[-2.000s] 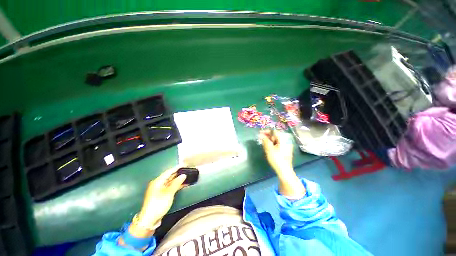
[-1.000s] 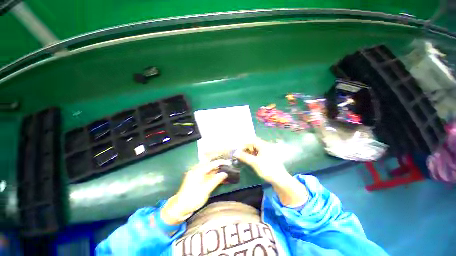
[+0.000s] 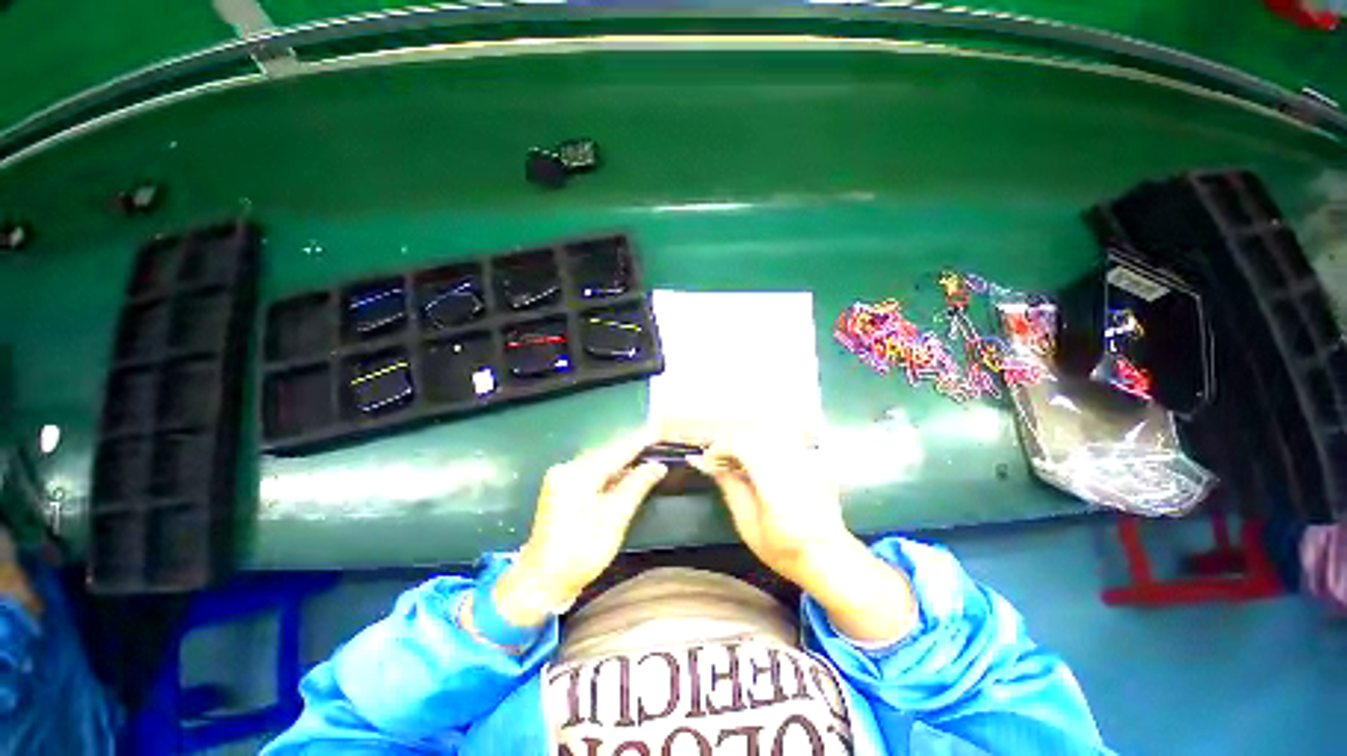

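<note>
A small black unit (image 3: 680,455) is held between both hands over the near edge of the white paper sheet (image 3: 739,355). My left hand (image 3: 584,517) grips its left side. My right hand (image 3: 776,502) has its fingertips on the right side; whether they also hold a thin strip is too small to tell. The long black parts tray (image 3: 318,421) lies left of the paper with black units in several pockets, some with blue, yellow or red lines. A small white tag (image 3: 483,381) sits in one pocket. A tangled pile of coloured strips (image 3: 894,343) lies right of the paper.
A black angular box (image 3: 1160,318) and a crumpled clear bag (image 3: 1108,451) lie right of the pile. Black trays stand at far left (image 3: 170,421) and far right (image 3: 1282,296). Small black units (image 3: 561,163) lie on the far green surface. A blue sleeve (image 3: 52,672) shows at lower left.
My right hand has come from the coloured pile to my left hand. Both hands now meet at the black unit, which is tilted more edge-on. The view has shifted left.
</note>
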